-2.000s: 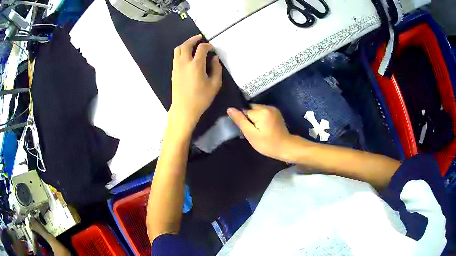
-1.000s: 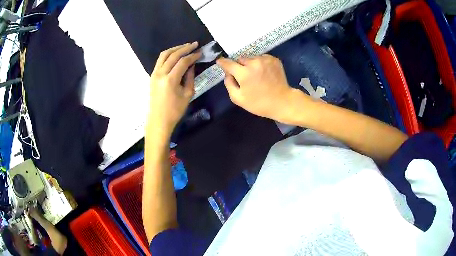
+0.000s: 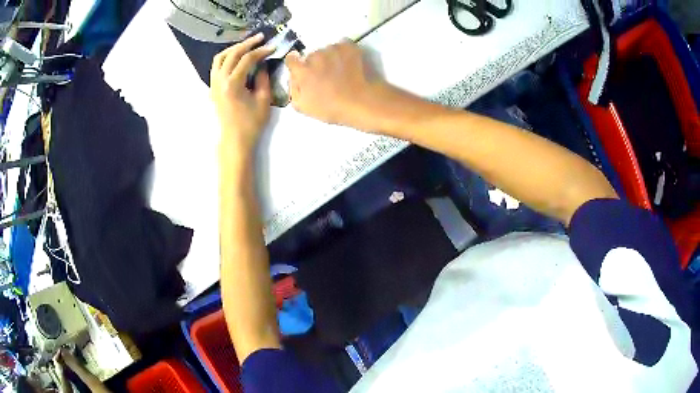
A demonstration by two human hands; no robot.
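Note:
The black fabric piece (image 3: 196, 55) lies under the cream-white sewing machine head (image 3: 201, 17), mostly hidden by the machine and my left hand. Its near end, with a grey-white patch (image 3: 282, 47), is between my hands beside the presser foot area. My left hand (image 3: 244, 86) is on this end with fingers bent, fingertips at the patch. My right hand (image 3: 328, 83) is closed with thumb and fingers at the patch's right edge, pinching the cloth. Whether it also holds a small tool cannot be seen.
A pile of black cut pieces (image 3: 100, 176) lies on the table's left. Black-handled scissors (image 3: 477, 14) lie right of the machine. A striped strip (image 3: 601, 69) hangs by the right red basket (image 3: 623, 146). Another red basket (image 3: 222, 345) holds a light blue scrap (image 3: 295, 313). Another person's arm shows lower left.
Both hands have moved up and away from me with the fabric end, from the table's front edge to the machine head. The machine head and scissors are in view again.

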